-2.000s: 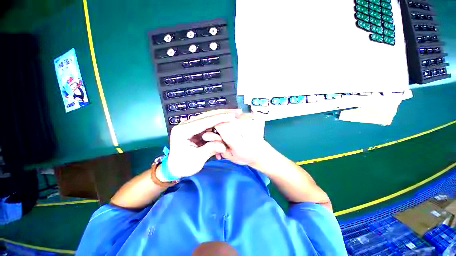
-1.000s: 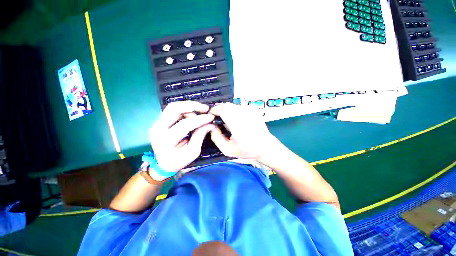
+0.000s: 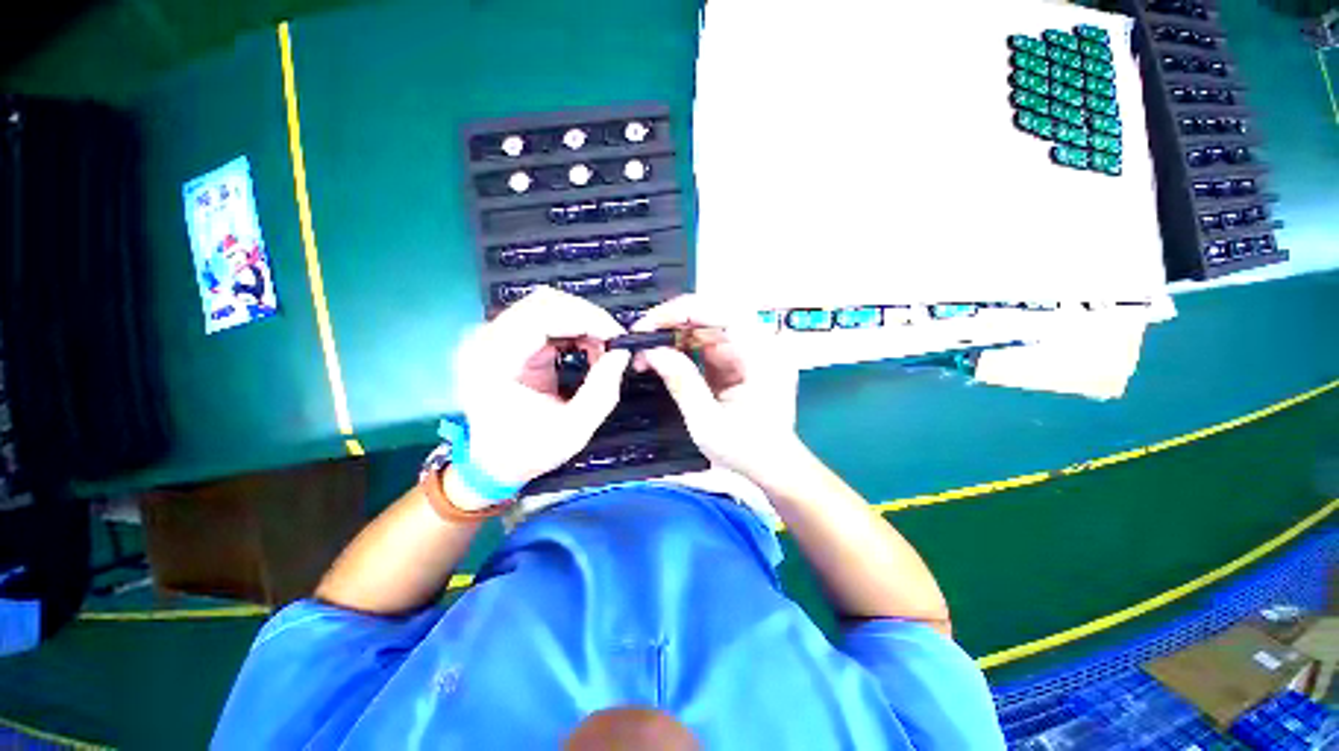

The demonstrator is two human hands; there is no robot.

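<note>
A small black housing (image 3: 642, 341) is held level between the fingertips of both hands, above the near half of the slotted foam tray (image 3: 507, 220). My left hand (image 3: 536, 393) grips its left end with thumb and fingers. My right hand (image 3: 730, 385) grips its right end. The fingers hide part of the piece. The tray's two far rows hold units with pale round discs (image 3: 574, 140), three per row. Dark elongated pieces (image 3: 573, 253) lie in the rows below. My hands cover part of the nearer rows.
White foam sheets (image 3: 925, 176) lie right of the tray, with green circuit boards (image 3: 1068, 96) on top. A second parts tray (image 3: 1231, 184) stands beyond them. A printed card (image 3: 231, 247) lies left of the yellow line. A brown box (image 3: 220, 543) is below the bench at left.
The hands were closed together over the near rows; the fingertips have since drawn apart and the black piece now shows between them. The view has shifted slightly.
</note>
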